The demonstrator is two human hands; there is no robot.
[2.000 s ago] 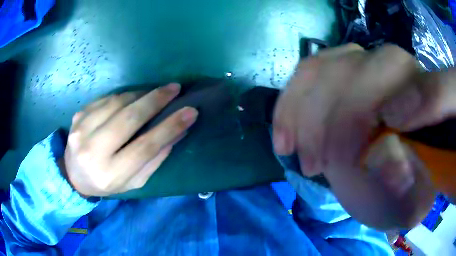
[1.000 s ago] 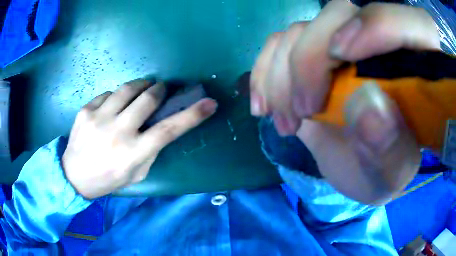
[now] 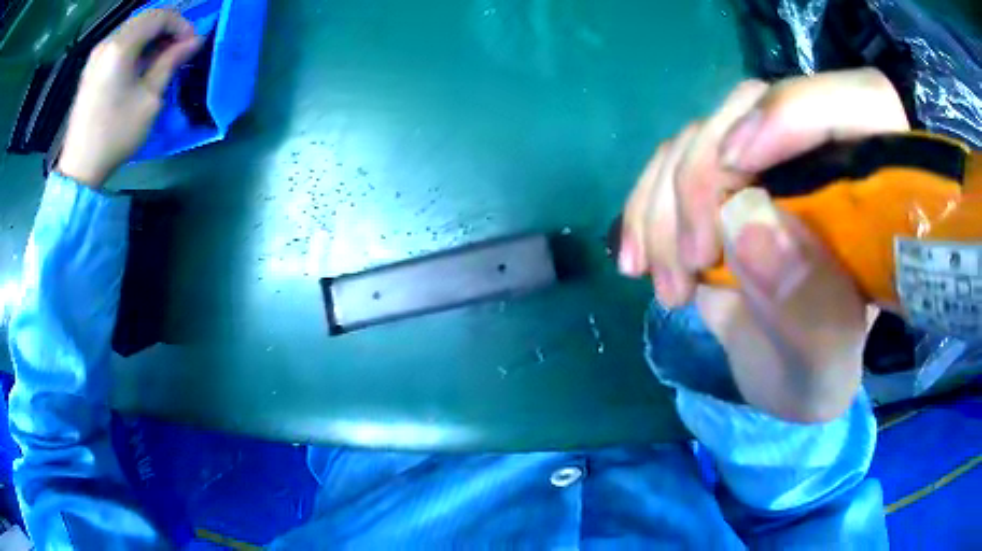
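A long black housing (image 3: pixel 442 283) lies flat on the green mat in front of me, its grey-brown face up with two small dark holes, touched by neither hand. My right hand (image 3: pixel 754 205) is closed around the orange and black power screwdriver (image 3: pixel 840 231), held above the mat at the right; its nose is mostly hidden by my fingers. My left hand (image 3: pixel 135 86) is at the blue screw bin (image 3: pixel 235 75) at the upper left, thumb and fingertips close together over its inside. Whether a screw is between them is too small to tell.
A black housing (image 3: pixel 149 269) stands at the left beside my sleeve. More dark strips lie at the far upper left. A clear plastic bag (image 3: pixel 937 81) with black parts is at the upper right. Dark specks dot the green mat (image 3: pixel 431 129). Blue floor shows below the mat's front edge.
My left hand has let go of the housing and moved up left to the blue bin. The housing now lies uncovered. My right hand with the screwdriver has shifted slightly right.
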